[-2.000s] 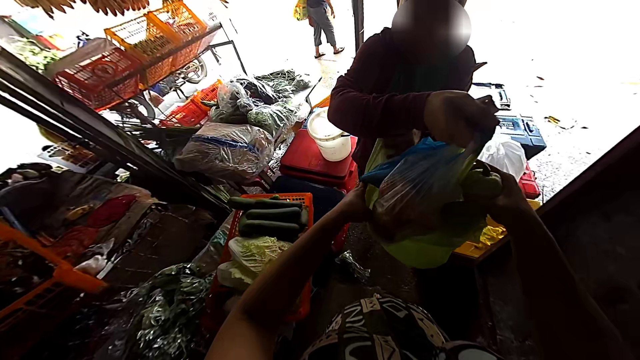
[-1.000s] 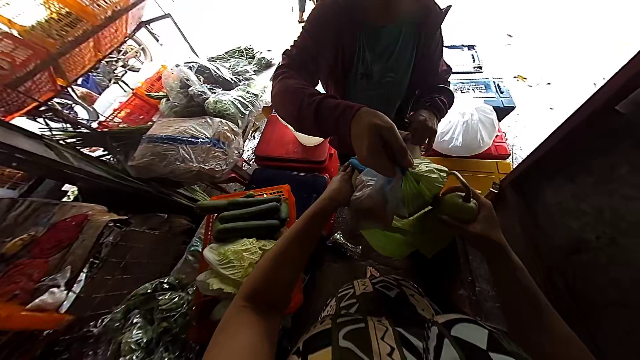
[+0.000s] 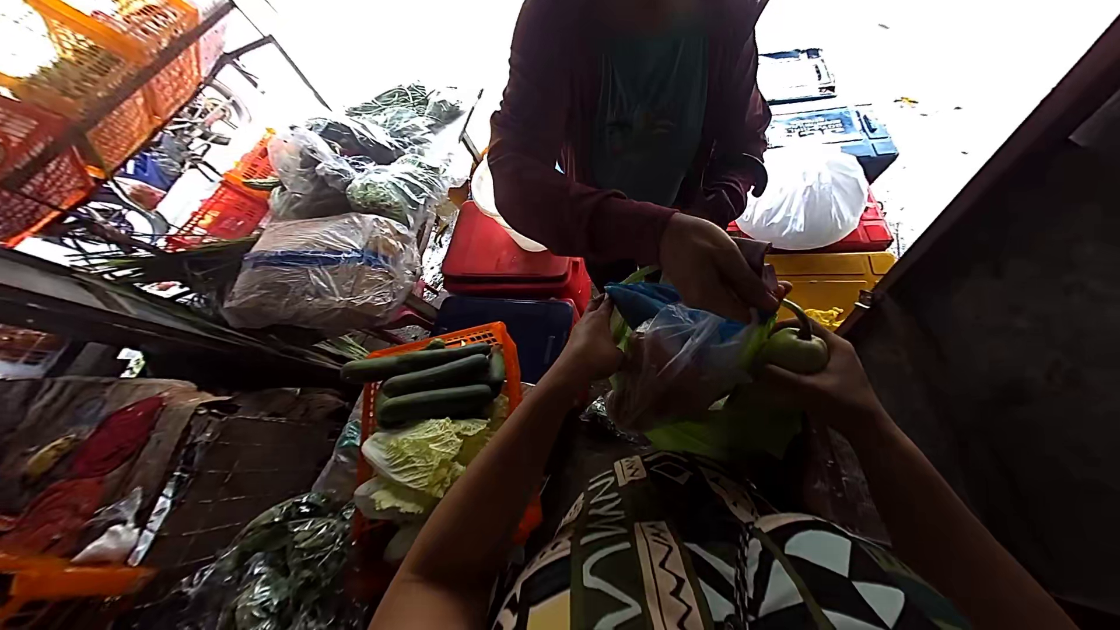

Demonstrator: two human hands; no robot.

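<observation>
My left hand [image 3: 597,346] grips the rim of a light green bag [image 3: 731,430], at its left side. At the bag's right side, my right hand [image 3: 814,372] holds a round green vegetable with a curved stem [image 3: 794,348], perhaps an eggplant. A clear plastic bag [image 3: 678,350] with blue plastic [image 3: 643,302] at its top lies in the green bag's mouth; its contents are unclear. Another person, in a dark maroon jacket [image 3: 560,192], reaches over the bags with a hand [image 3: 713,267] near a small dark item [image 3: 754,255], possibly a purse.
An orange crate [image 3: 512,372] at centre left holds dark green cucumbers or zucchini [image 3: 437,402] and napa cabbage [image 3: 429,459]. Behind it stand a dark blue container [image 3: 507,328] and a red one [image 3: 503,249]. A yellow crate [image 3: 818,280] and a full white bag [image 3: 809,201] stand at the right.
The other person's hand has moved down over the bags from its raised place two seconds ago. The view has tilted down. My hands stay at the two sides of the bag.
</observation>
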